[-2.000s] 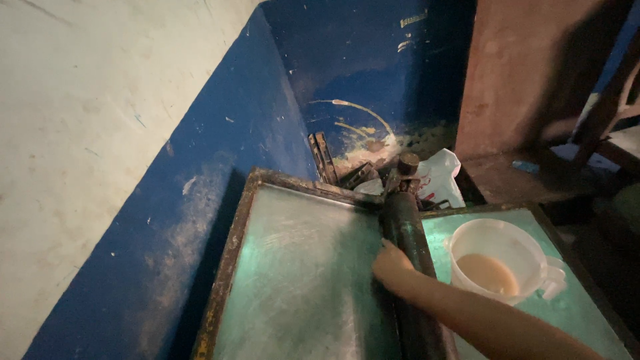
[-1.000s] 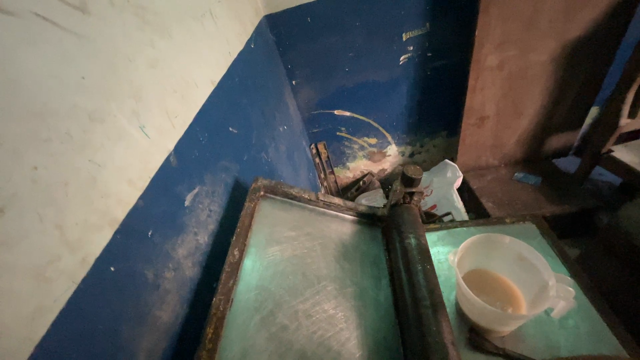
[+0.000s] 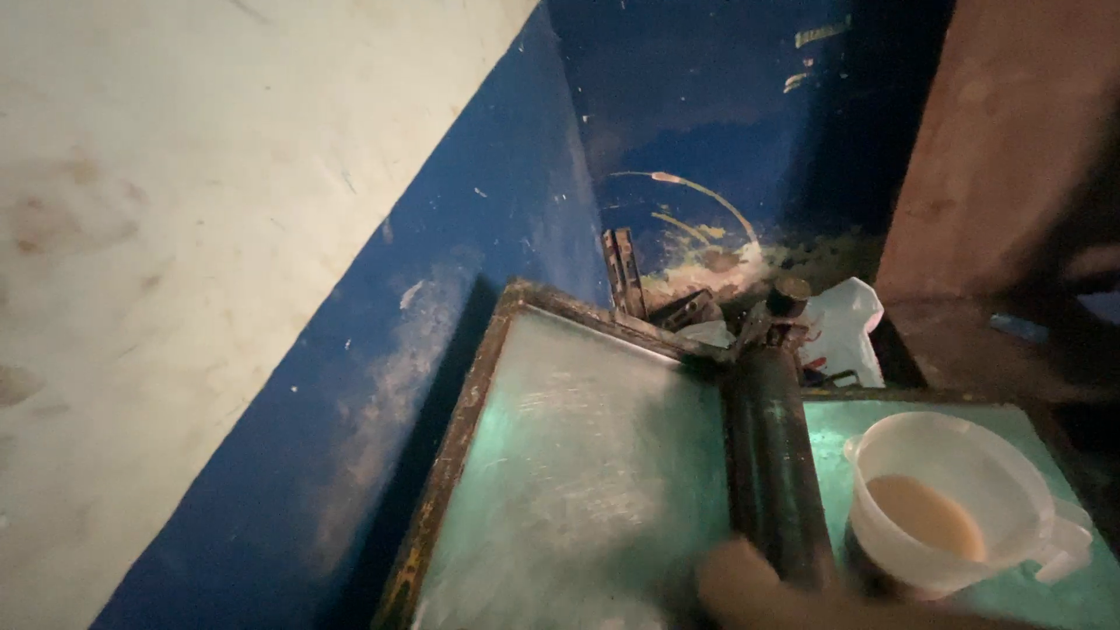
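Observation:
A blurred hand [image 3: 744, 582], which looks like my right hand because its arm comes in from the lower right, is over the near end of a dark metal roller [image 3: 774, 464]. Its fingers are too smeared to show whether they hold anything. To its left lies a greenish, shiny flat panel [image 3: 577, 455] in a worn dark frame. Right of the roller, a translucent plastic jug [image 3: 954, 490] with some beige liquid [image 3: 926, 518] stands on a second green panel [image 3: 831, 429]. My left hand is out of the picture.
A blue and cream wall [image 3: 472, 201] borders the framed panel on the left. Behind the panels are rusty metal pieces [image 3: 624, 271], a round knob [image 3: 787, 297] at the roller's far end and a white plastic bag [image 3: 844, 328]. A brown upright panel [image 3: 980, 149] stands at the right.
The hand was on the framed panel beside the roller two seconds ago and out of view one second ago. Now it is back at the lower edge, by the roller's near end.

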